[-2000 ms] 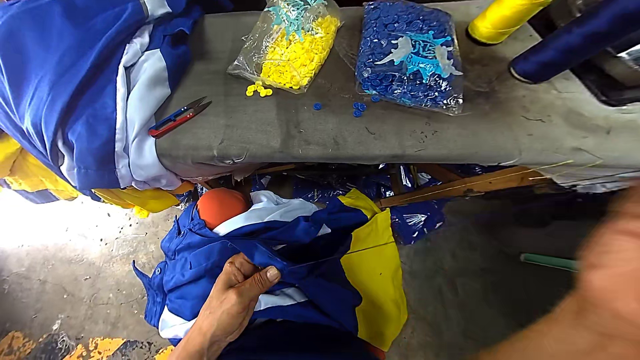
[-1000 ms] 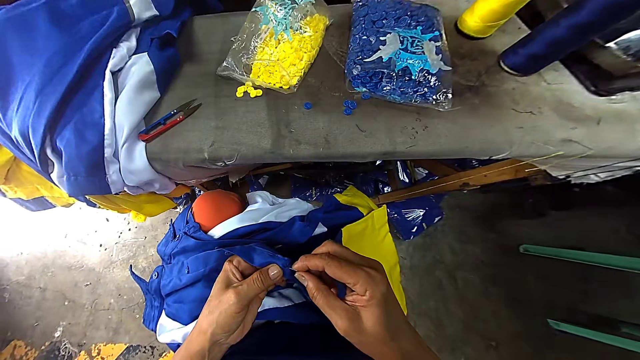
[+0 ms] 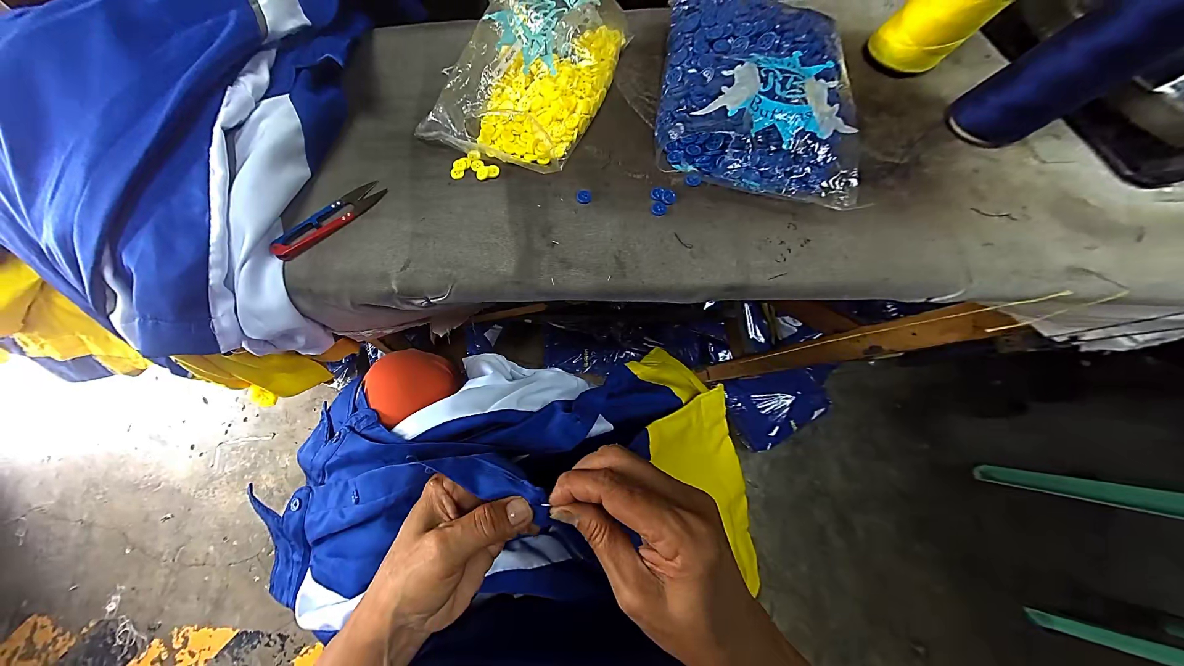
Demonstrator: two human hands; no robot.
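A blue, white and yellow garment (image 3: 416,472) lies over my lap, with a button near its collar end at the left. My left hand (image 3: 453,546) pinches a blue edge of it between thumb and fingers. Close beside, my right hand (image 3: 638,527) holds a thin needle (image 3: 546,505) against that edge, thumb and forefinger together. An orange-red rounded thing (image 3: 411,384), perhaps my knee, shows at the garment's upper left. Thread snips (image 3: 328,220) with red and blue handles rest on the cloth-covered table (image 3: 518,250).
Bags of yellow buttons (image 3: 546,102) and blue buttons (image 3: 754,102) lie on the table, loose buttons beside them. Yellow (image 3: 930,32) and dark blue (image 3: 1054,79) thread spools are at the right. More garments (image 3: 120,166) hang over the left end. Green bars (image 3: 1091,492) stand at lower right.
My right hand, a blur at the far right two seconds ago, has come in to the garment's edge beside my left hand. The left hand keeps its pinch on the cloth.
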